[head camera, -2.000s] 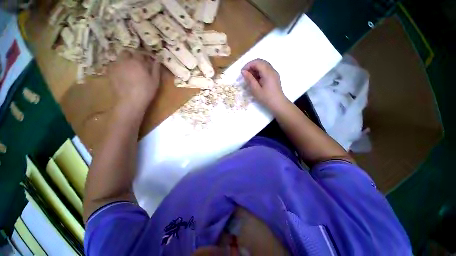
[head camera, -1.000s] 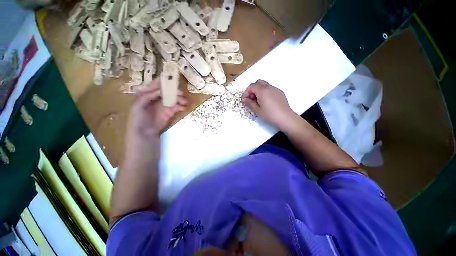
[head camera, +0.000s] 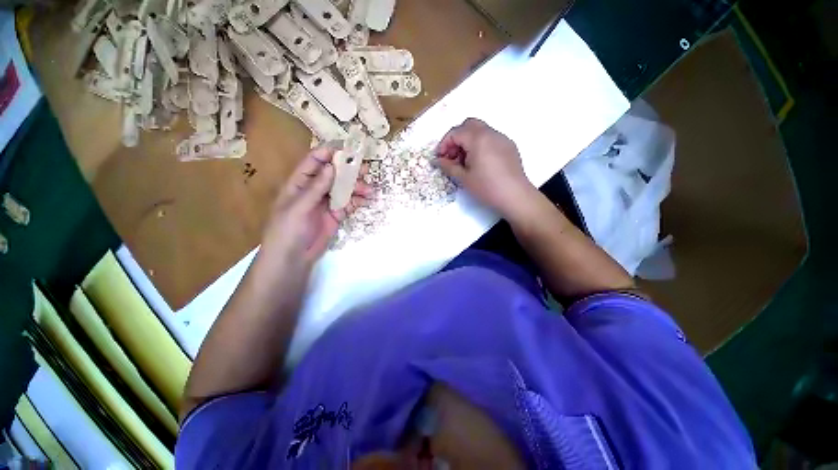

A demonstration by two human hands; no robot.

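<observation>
My left hand (head camera: pixel 308 204) holds one flat beige housing (head camera: pixel 345 174) with rounded ends and a dark hole, above the left edge of the small fittings. My right hand (head camera: pixel 480 158) is at the right edge of the scattered tiny fittings (head camera: pixel 404 184), thumb and fingertips together; whether a fitting is between them is too small to tell. The fittings lie on a long white sheet (head camera: pixel 560 101). A heap of beige housings (head camera: pixel 276 46) lies on brown cardboard (head camera: pixel 193 220) beyond my left hand.
Yellow-edged boards (head camera: pixel 138 321) stand at the lower left. A few housings (head camera: pixel 16 209) lie on the green surface (head camera: pixel 55 174) at the far left. A large open carton (head camera: pixel 744 184) with a crumpled white plastic bag (head camera: pixel 625 184) is at the right.
My left hand has come from the heap with a housing and moved right, closer to the fittings and my right hand. My right hand has stayed beside the fittings.
</observation>
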